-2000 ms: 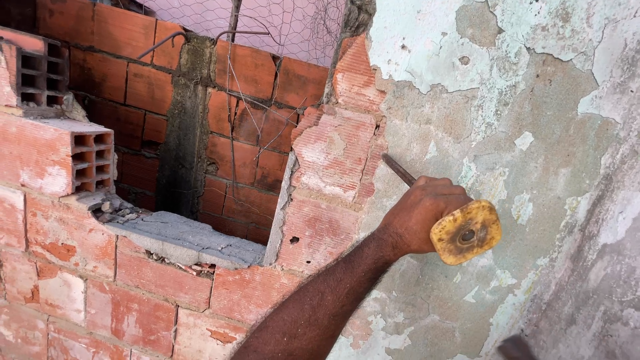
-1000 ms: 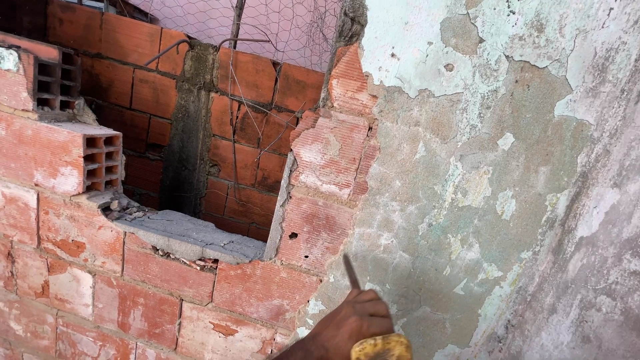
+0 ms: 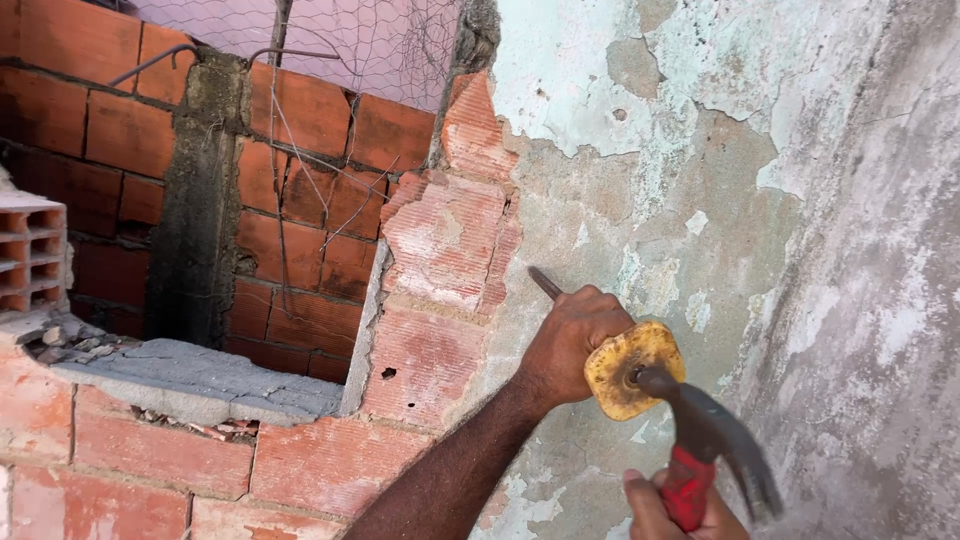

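Note:
My left hand [image 3: 574,345] is closed around a steel chisel [image 3: 544,283] with a worn yellow hand guard [image 3: 634,370]. The chisel's tip points up and left at the grey plaster [image 3: 570,225], close to the ragged edge of the exposed clay bricks [image 3: 450,240]. At the lower right, my right hand [image 3: 679,510] grips a claw hammer [image 3: 720,442] by its red handle. The hammer's face is at the chisel's struck end, in the middle of the guard. The hammer is slightly blurred, and most of the right hand is cut off by the frame's bottom edge.
On the left a wall opening has a broken concrete ledge [image 3: 202,379] with loose rubble [image 3: 75,341]. Bent rebar [image 3: 154,64], thin wires and chicken wire [image 3: 382,37] stand behind it. A hollow clay brick [image 3: 34,255] ends at the opening's left side. A rough grey wall [image 3: 862,337] rises at the right.
My left hand with the chisel has moved up from the lower edge of the view. My right hand and the hammer have come into view, with the hammer at the chisel's end.

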